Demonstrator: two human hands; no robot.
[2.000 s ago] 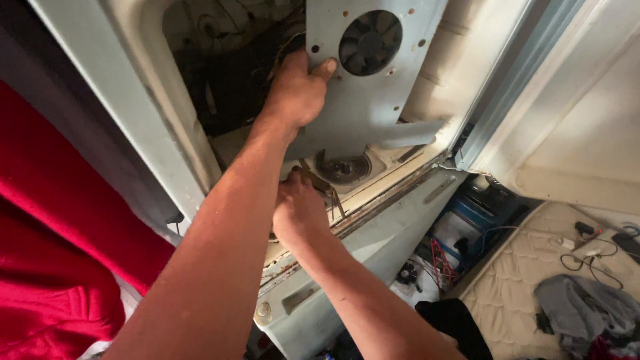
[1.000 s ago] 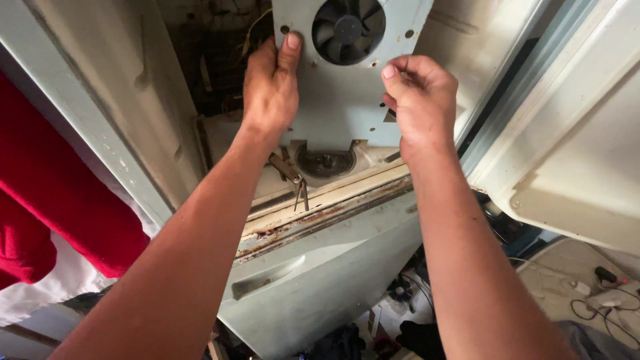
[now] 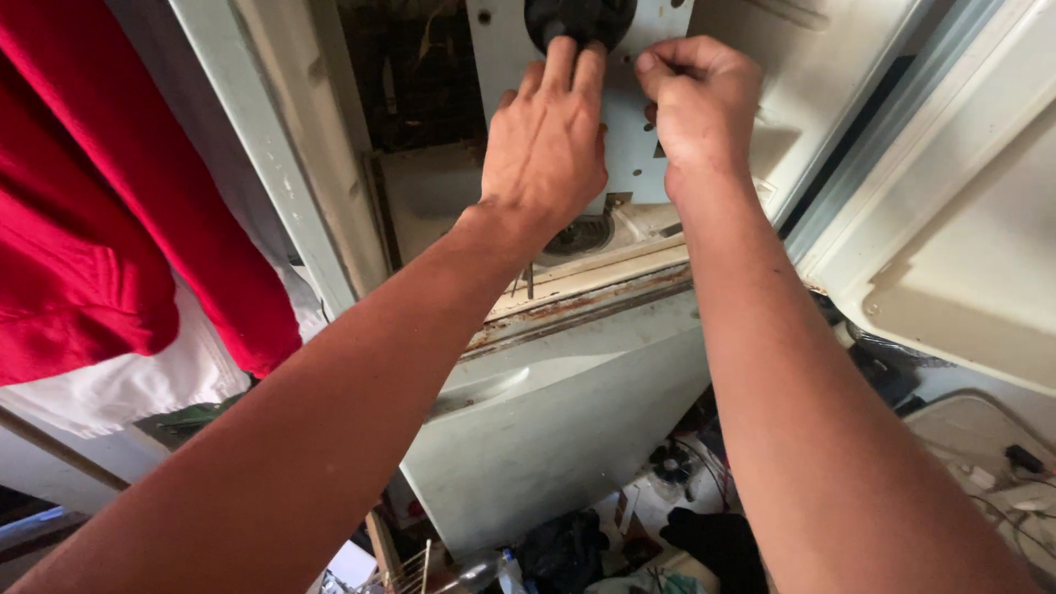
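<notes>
A pale grey metal panel (image 3: pixel 503 41) with several holes stands upright inside an old refrigerator-like cabinet, and a black cooling fan (image 3: pixel 577 21) sits at its upper middle. My left hand (image 3: pixel 549 132) lies over the panel, back up, its fingertips at the fan's lower edge. Beside it my right hand (image 3: pixel 701 99) has thumb and forefinger pinched together at the panel's right side, just below the fan; whether something small is between them cannot be seen. Below the panel is a round grille (image 3: pixel 582 235) in the ledge. Thin metal prongs (image 3: pixel 530 282) of a tool show under my left wrist.
The cabinet's rusty front edge (image 3: pixel 577 305) runs above a lower grey door (image 3: pixel 561 412). An open cream door (image 3: pixel 973 223) stands at right, red cloth (image 3: pixel 91 198) hangs at left. Below lie a small black fan (image 3: pixel 672 464), black cloth (image 3: pixel 714 536) and wires.
My left hand has moved from the panel's left edge onto its face below the fan. My right hand stays at the panel's right side, where it came from the ledge near the tool two seconds ago.
</notes>
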